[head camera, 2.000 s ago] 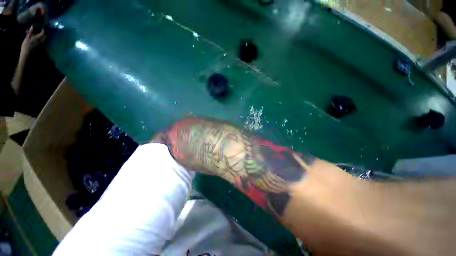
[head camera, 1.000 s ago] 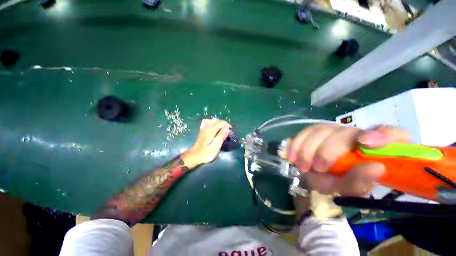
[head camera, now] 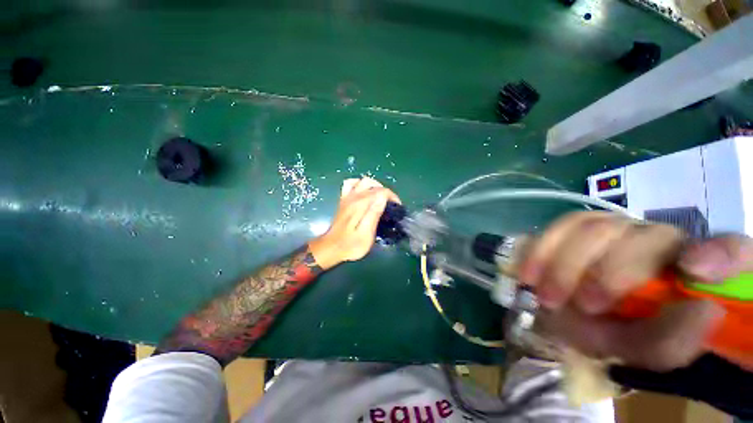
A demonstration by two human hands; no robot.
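Observation:
My left hand (head camera: 355, 221) holds a small round black plastic part (head camera: 390, 223) on the green belt, near the middle of the view. My right hand (head camera: 611, 281) is blurred and wrapped around the orange screwdriver (head camera: 726, 318) with its lime-green strip, at the right. The clear and metal screw-feed head (head camera: 426, 230) points left, its tip at the black part; blur hides whether they touch. A clear feed hose (head camera: 528, 197) loops from the head toward the white box. A beige wrap (head camera: 588, 378) hangs below my right hand.
The green belt (head camera: 239, 157) carries other black parts, one at left (head camera: 182, 160) and one beyond (head camera: 518, 101). Loose screws (head camera: 297, 186) lie left of my left hand. A grey post (head camera: 652, 87) and white screw feeder (head camera: 673, 186) stand at right. A cardboard box (head camera: 29, 372) is at lower left.
From two seconds ago, the view has swung to show both hands. Since one second ago, the feed head has come closer to the held part, and my right hand appears lower and further right.

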